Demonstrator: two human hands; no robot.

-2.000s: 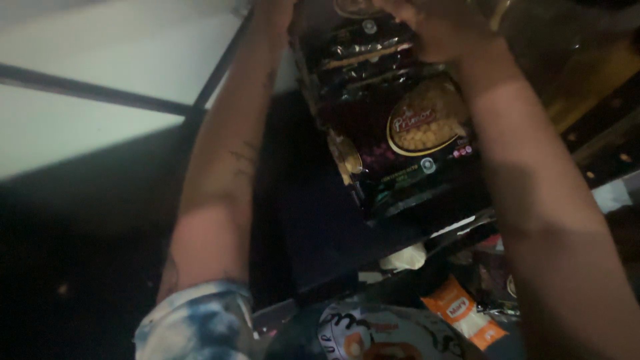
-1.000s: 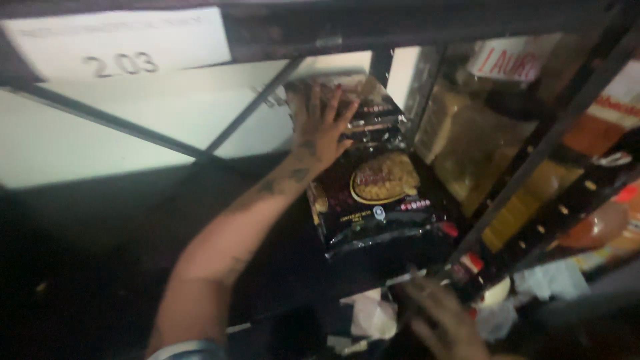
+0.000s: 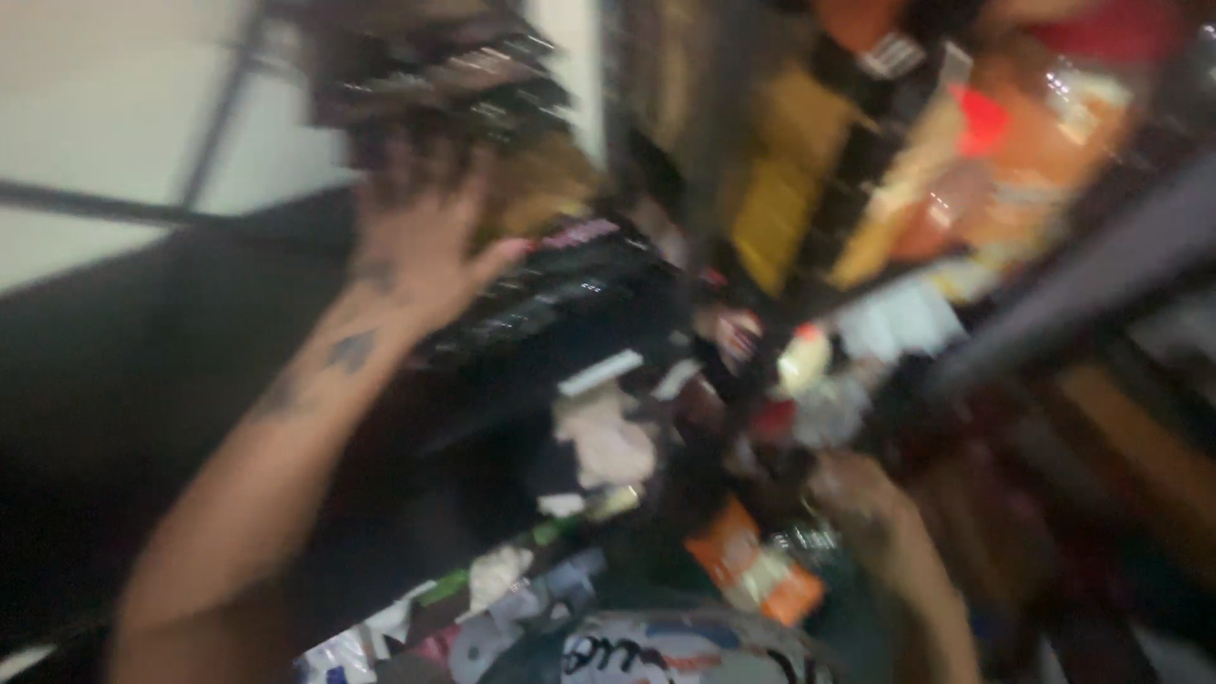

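Motion blurs the head view. My left hand lies flat with its fingers spread on the dark plastic food packages, which rest on a black shelf at upper centre. At the lower right, my right hand hangs lower, near an orange and white packet; blur hides its fingers and whether it holds anything.
A dark metal upright stands right of the packages. Beyond it are orange and yellow packed goods. Several papers and packets, among them a crumpled pale piece, lie lower down. A dark diagonal bar crosses the right side.
Two seconds ago both hands were at the packages' far end; my right hand has since come down to the lower right. My left hand remains on the packages. The view has shifted.
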